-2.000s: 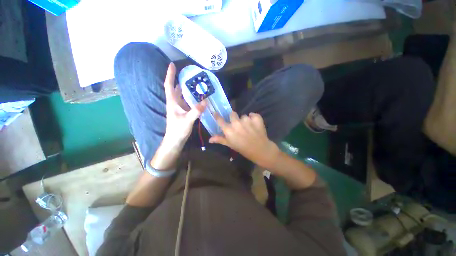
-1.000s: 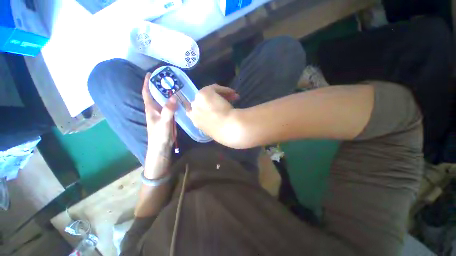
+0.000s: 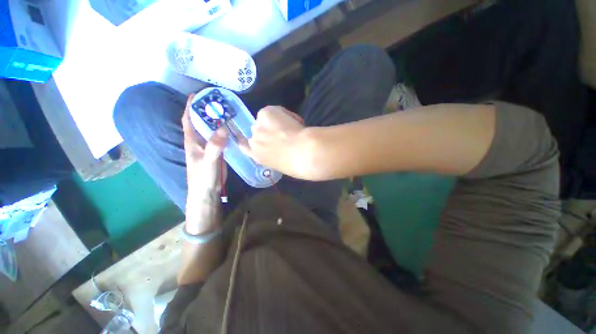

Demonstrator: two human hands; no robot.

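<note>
The oval bottom shell is held over the lap, tilted, with the black square fan in its upper end. My left hand grips the shell's left side, thumb near the fan's lower edge. My right hand is over the middle of the shell, fingers bent, fingertips pointing into it beside the fan; whether they pinch a small part is too blurred to tell. Red lead wires hang below my left thumb with a pale connector at the end.
The white top cover with perforated grilles lies on the table edge above my knees. Blue and white cartons stand at the upper left, another carton at the top. A wooden board and a clear bottle are at lower left.
My right hand moved from the shell's lower end up to its middle near the fan, elbow swung outward. My left hand keeps its hold. The camera view has shifted.
</note>
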